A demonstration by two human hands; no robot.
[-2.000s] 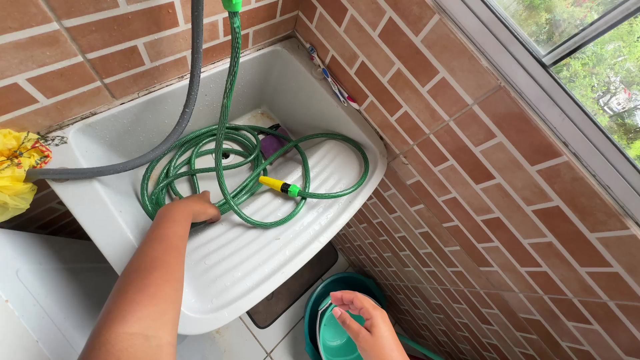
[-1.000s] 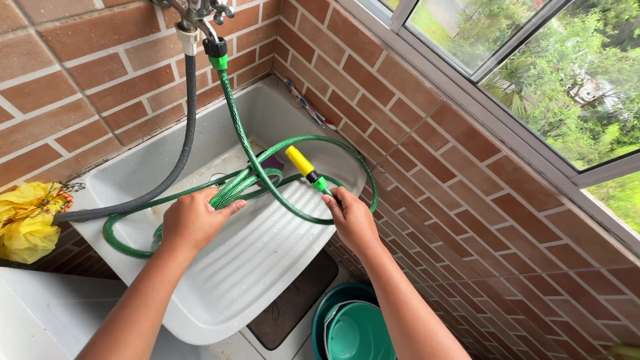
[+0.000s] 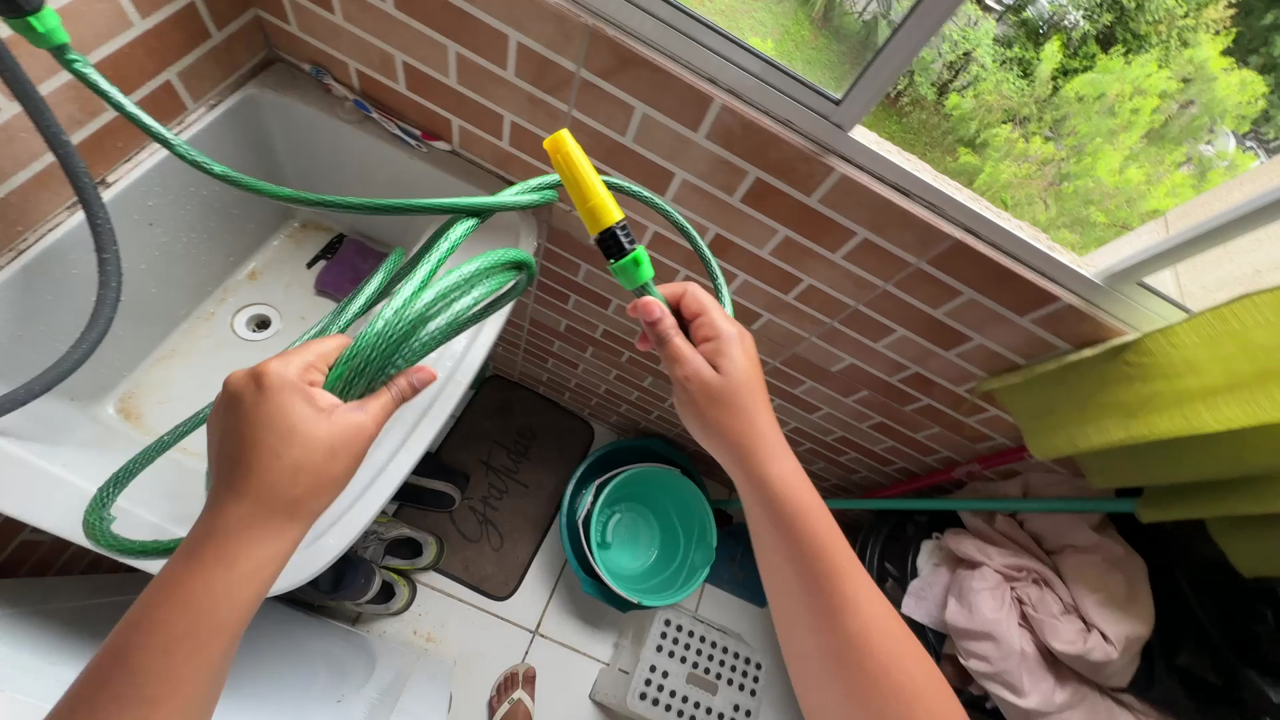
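Note:
My left hand [image 3: 300, 425] grips a bundle of looped green braided garden hose [image 3: 425, 320] above the front edge of a white laundry sink [image 3: 400, 490]. My right hand [image 3: 700, 365] holds the hose's free end just below its green connector, with the yellow spray nozzle [image 3: 584, 185] tilted up to the left. From the bundle, one length of hose runs to a green connector [image 3: 40, 27] at the top left, and a slack loop hangs over the sink's left front. A purple sponge [image 3: 350, 268] and a black item beside it lie in the basin near the drain [image 3: 256, 322].
Toothbrushes [image 3: 375, 112] lie on the sink's back ledge by the brick-patterned wall. A grey hose [image 3: 95, 280] curves at the left. Below are a dark mat [image 3: 510, 480], shoes [image 3: 395, 545], green buckets [image 3: 655, 535], a grey plastic stool [image 3: 695, 665] and pink cloth [image 3: 1040, 590]. A window is above right.
The hose coils lay in the sink two seconds ago; they are now lifted in my left hand. My right hand, earlier empty, took the nozzle end and raised it. The view has shifted right.

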